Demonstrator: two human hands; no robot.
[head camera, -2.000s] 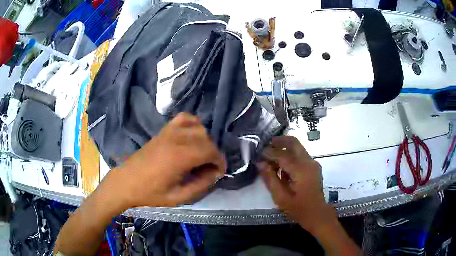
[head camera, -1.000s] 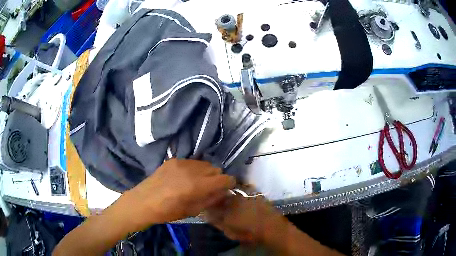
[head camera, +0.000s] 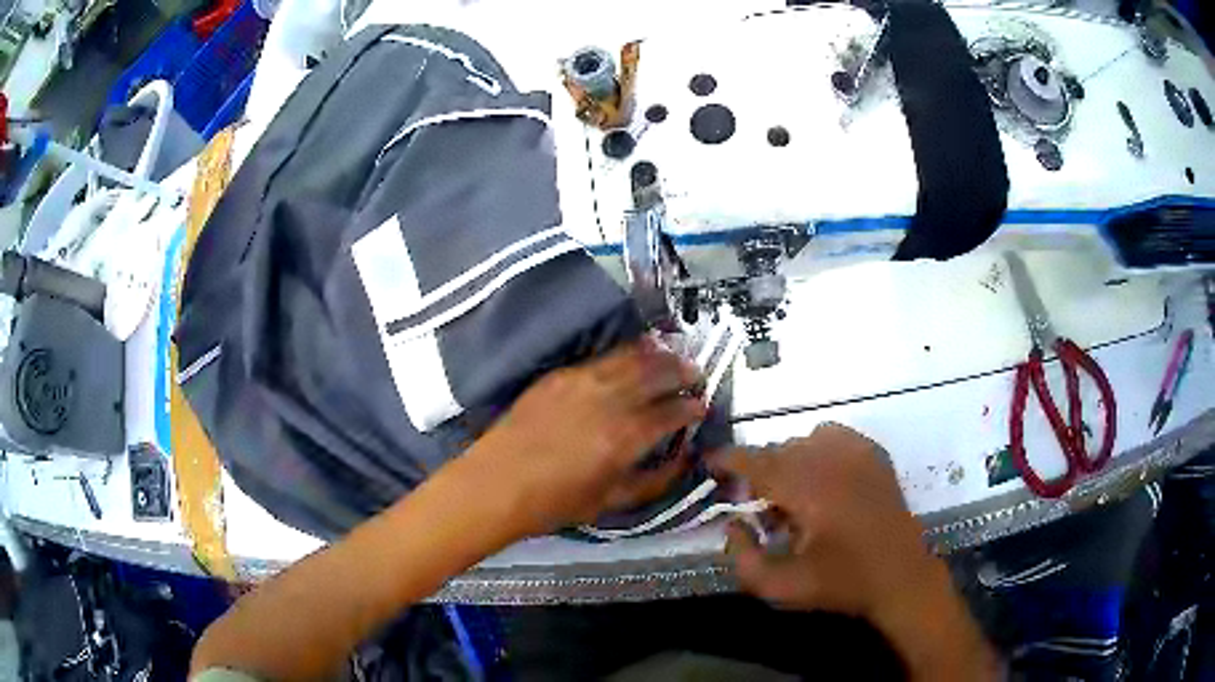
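Observation:
The dark grey garment body (head camera: 307, 280) with white stripes and a white panel lies left of the presser foot (head camera: 649, 267). My left hand (head camera: 600, 433) is on the fabric just in front of the foot, its fingers bent onto the cloth. My right hand (head camera: 819, 513) pinches the striped edge (head camera: 693, 509) near the table's front edge. White stripes also show just right of the foot. The needle and the seam edge under my left fingers are hidden.
Red-handled scissors (head camera: 1062, 413) and a pink and blue pen (head camera: 1171, 380) lie at the right. A black band (head camera: 949, 133) crosses the machine head. The thread tension assembly (head camera: 761, 293) is right of the foot. A neighbouring grey machine (head camera: 60, 380) is far left.
My left hand has moved up and right towards the foot. My right hand has moved right, apart from the left, with the striped edge. The garment body lies flatter, its striped part spread out.

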